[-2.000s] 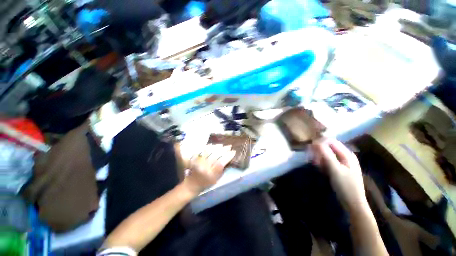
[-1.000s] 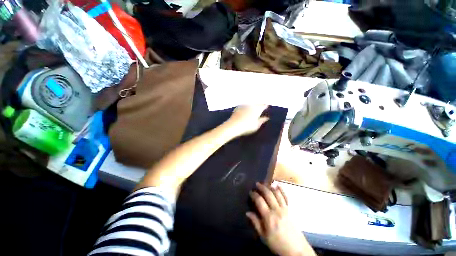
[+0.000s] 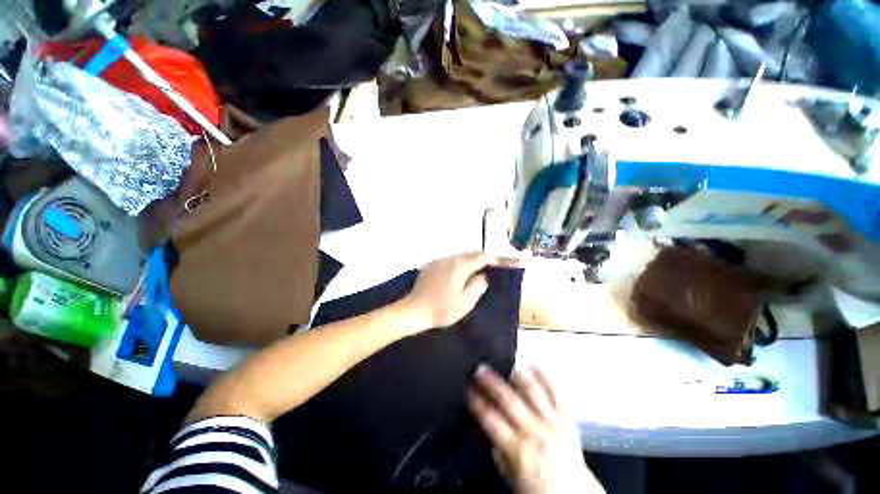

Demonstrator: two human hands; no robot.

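Note:
A dark cut panel lies on the table and hangs over its front edge, with a pale chalk mark low on it. My left hand grips the panel's upper corner, where a bit of brown cloth shows, just left of the needle area. My right hand lies with spread fingers on the panel's right edge, lower down; whether it pinches the cloth is unclear. The white sewing machine with a blue stripe has its presser foot right of the panel's corner, apart from it.
A stack of small brown pieces sits under the machine arm. A small blue-green tool lies near the right table edge. Brown panels lie at left. A grey round-grilled box, green bottle and clear plastic bag are far left.
The dark panel has moved down and slightly left in view, with my left hand at its upper corner. The view has shifted, so the machine appears further left and higher.

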